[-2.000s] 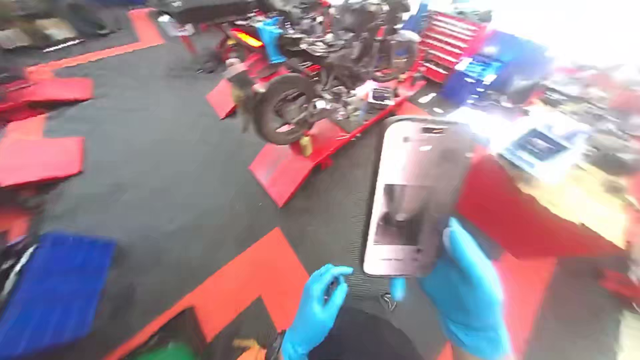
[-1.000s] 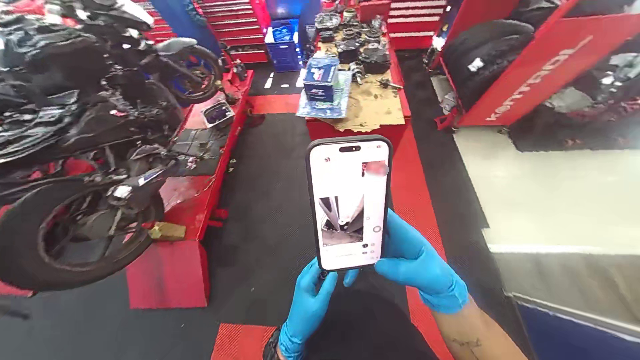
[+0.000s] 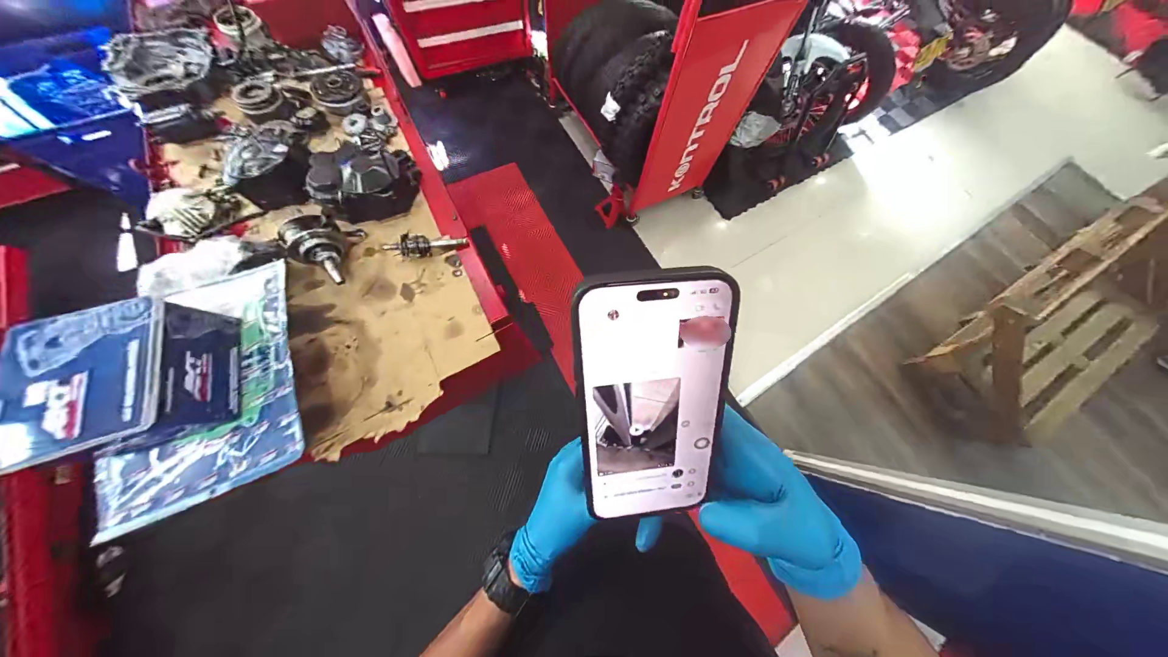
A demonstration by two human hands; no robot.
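Observation:
A smartphone in a dark case (image 3: 652,392) is upright in front of me, its lit screen facing me with a chat-like view and a picture. My right hand (image 3: 776,502), in a blue glove, grips its lower right side. My left hand (image 3: 557,516), gloved in blue too, closes on its lower left edge; the phone hides some of the fingers. A black watch (image 3: 505,573) is on my left wrist.
At left, a red bench covered with stained cardboard (image 3: 392,347) bears engine parts, a shaft (image 3: 424,245) and packaged gaskets (image 3: 78,374). A red tire rack (image 3: 698,109) stands ahead, motorcycles (image 3: 839,68) beyond. A wooden pallet structure (image 3: 1049,310) is at right.
My left hand, apart from the phone two seconds ago, is now on its lower left edge. The view has swung far right, from the motorcycle on the red lift to the parts bench and tire rack.

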